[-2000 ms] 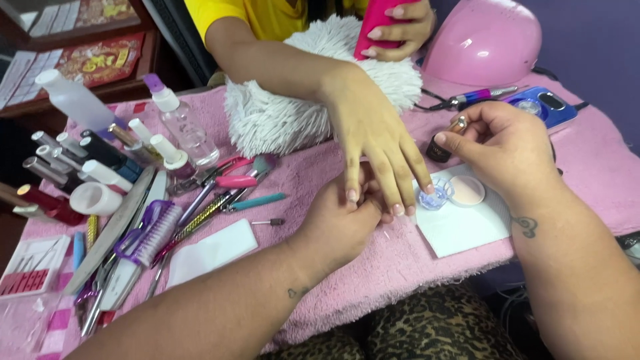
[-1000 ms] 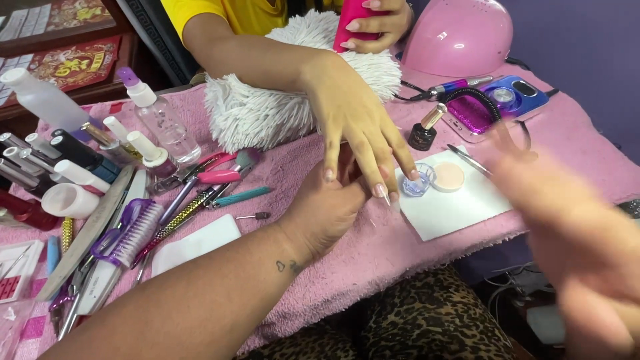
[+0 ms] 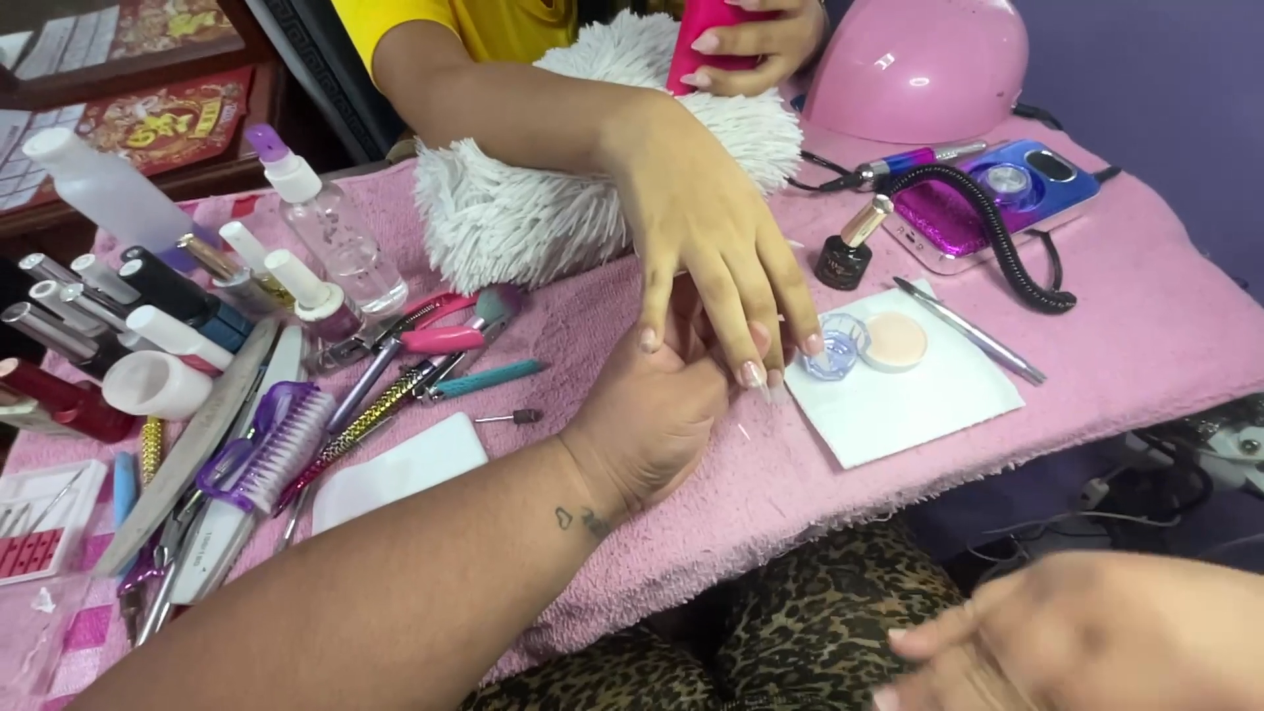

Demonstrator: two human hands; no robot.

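Observation:
My left hand (image 3: pixel 657 405) grips the fingers of the other person's hand (image 3: pixel 711 227) from below, above the pink towel. The nails on that hand are long, one with a whitish patterned tip. My right hand (image 3: pixel 1076 632) is blurred at the lower right, over my lap, with nothing visible in it; its fingers are partly out of view. Beside the held fingertips, a small clear faceted dish (image 3: pixel 832 348) and a round pale pink pot (image 3: pixel 895 342) stand on a white pad (image 3: pixel 889 420). A capped dark nail polish bottle (image 3: pixel 845 259) stands behind the pad, and a metal tool (image 3: pixel 973 331) lies across its edge.
Polish bottles (image 3: pixel 178 336), a clear spray bottle (image 3: pixel 341 237), a purple nail brush (image 3: pixel 267 444), nail files (image 3: pixel 197 444) and cuticle tools crowd the left. A fluffy white cushion (image 3: pixel 533 212) supports the person's forearm. A pink nail lamp (image 3: pixel 918 69) and a phone (image 3: pixel 1047 188) with a coiled cord are behind.
My right hand has moved from the polish bottle down towards my lap. The bottle, held two seconds ago, now stands released on the towel. My left hand still holds the person's fingers.

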